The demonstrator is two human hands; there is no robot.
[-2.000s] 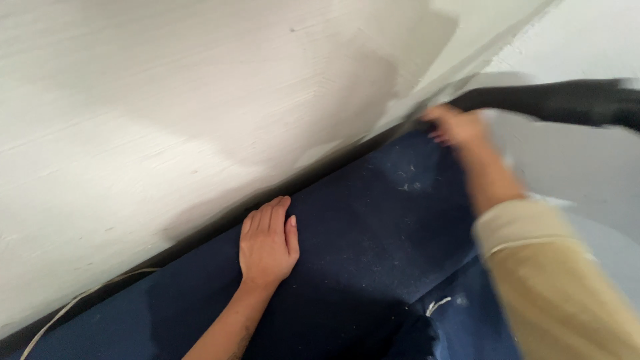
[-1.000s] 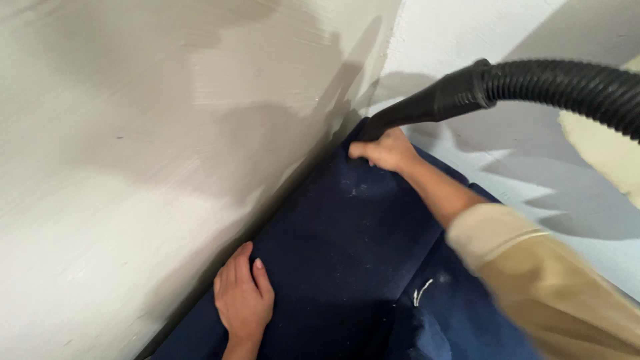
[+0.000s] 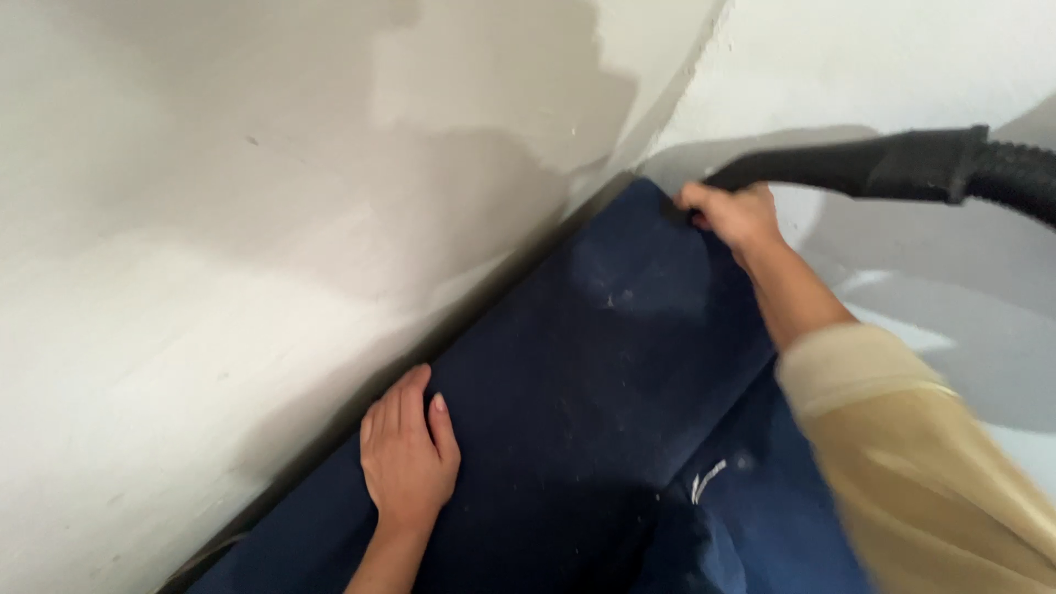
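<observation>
My right hand (image 3: 734,216) grips the narrow end of a black vacuum cleaner nozzle (image 3: 858,167) at the far corner of dark blue upholstered furniture (image 3: 569,371). The nozzle's tip is hidden behind my fingers and the fabric edge. A ribbed black hose (image 3: 1015,177) runs from the nozzle to the right edge. My left hand (image 3: 410,450) lies on the upholstery, its fingers over the edge beside the wall. It holds no separate object. Small pale specks of lint (image 3: 615,299) dot the fabric.
A pale wall (image 3: 206,272) rises along the furniture's left edge, with a narrow dark gap between them. Another white wall (image 3: 833,74) meets it at the far corner. A thin cable (image 3: 202,554) lies in the gap at lower left. White threads (image 3: 707,481) lie on the lower blue fabric.
My right hand and the nozzle have moved from the wall-side edge around the far corner to the furniture's right side. My left hand stays on the edge near the wall. The view has shifted.
</observation>
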